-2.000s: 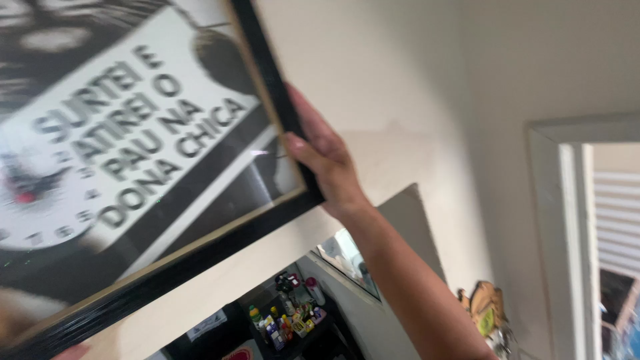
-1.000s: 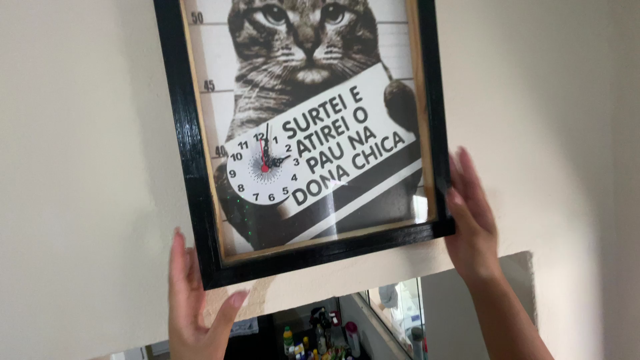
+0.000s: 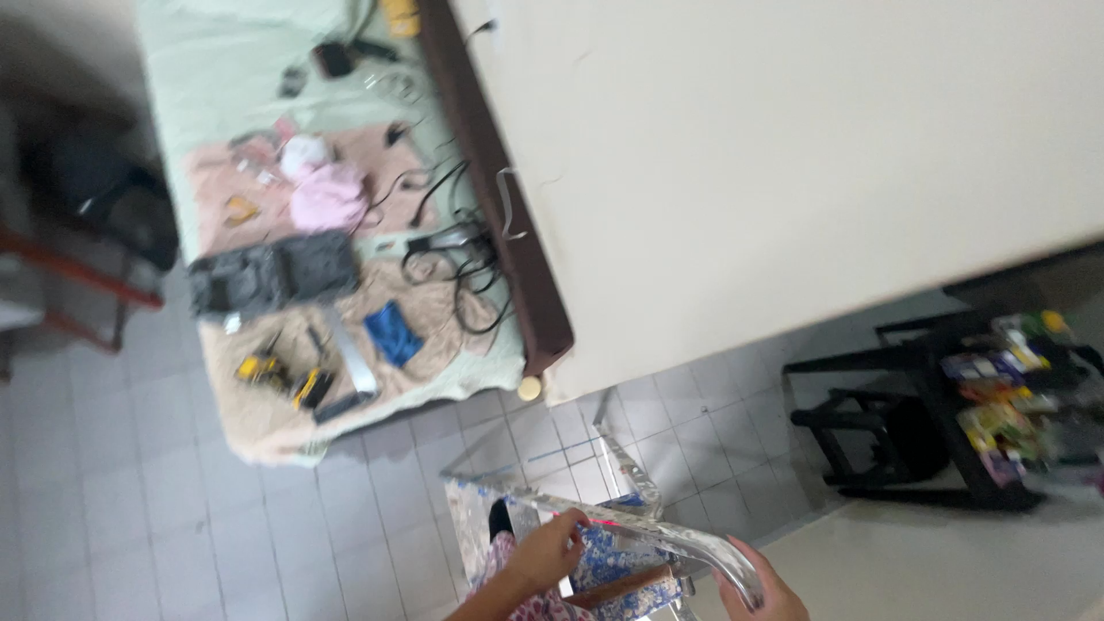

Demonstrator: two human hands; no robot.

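Note:
Below me, a metal stepladder (image 3: 634, 466) with blue-and-white patterned steps stands on the tiled floor. My left hand (image 3: 552, 548) is at the ladder's upper rail, fingers curled at its edge; blur hides whether it grips. My right hand (image 3: 759, 582) wraps the curved metal end of that rail (image 3: 733, 552). Part of my patterned clothing and a dark shoe (image 3: 500, 517) show beside the ladder. The framed cat picture is not in view.
At left, a bed (image 3: 172, 86) with a green sheet holds a yellow-and-black drill (image 3: 263, 369), an open grey tool case (image 3: 272, 276), a blue cloth (image 3: 393, 334) and cables. A cream wall (image 3: 776, 172) runs alongside. A black table (image 3: 949, 414) with colourful items stands right.
The view has swung from the wall down to the floor and ladder. Both hands have left the framed cat picture, and my right hand now holds the ladder's rail.

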